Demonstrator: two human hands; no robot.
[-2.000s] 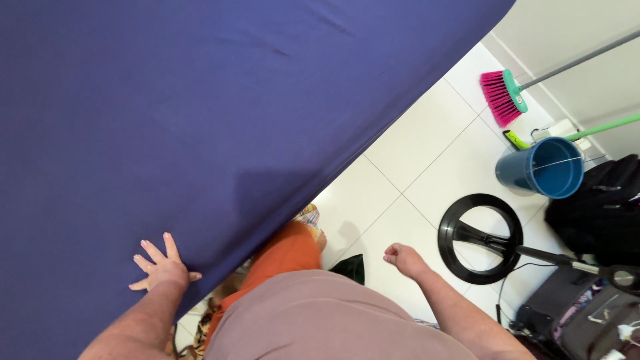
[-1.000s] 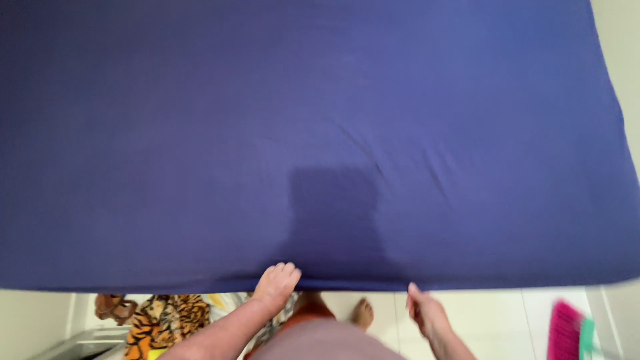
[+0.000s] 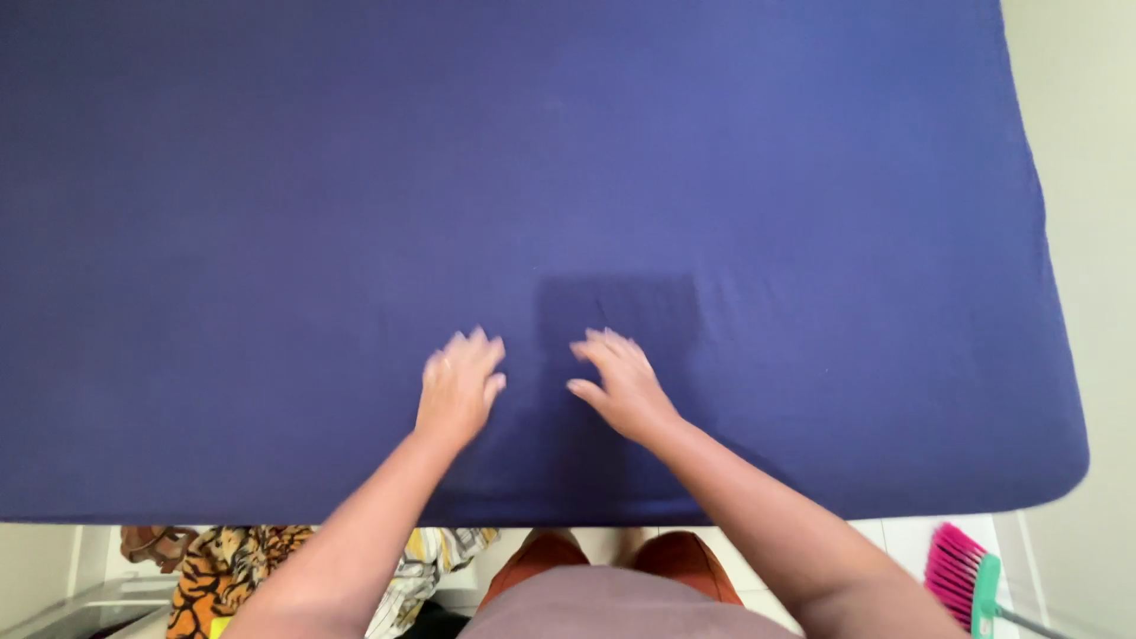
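Observation:
A blue fitted sheet (image 3: 754, 222) covers a mattress that fills most of the view, nearly smooth, with faint creases just right of the middle. My left hand (image 3: 460, 386) is over the sheet near the mattress's front edge, fingers spread, holding nothing. To its right, my right hand (image 3: 624, 382) is also over the sheet, with fingers apart and slightly bent, empty. Both hands are a little blurred, so whether they press on the cloth is hard to tell. A dark shadow lies on the sheet around my right hand.
Tiger-striped cloth (image 3: 200, 577) and a white patterned cloth (image 3: 417, 568) lie below the front edge at left, near a brown item (image 3: 155, 546). A pink and green broom (image 3: 963, 577) is at the lower right, on white floor tiles. A pale wall (image 3: 1078, 222) borders the mattress at right.
Both hands have moved from the mattress's front edge to farther in over the sheet, and their fingers are now spread. The view has turned since the oldest frame.

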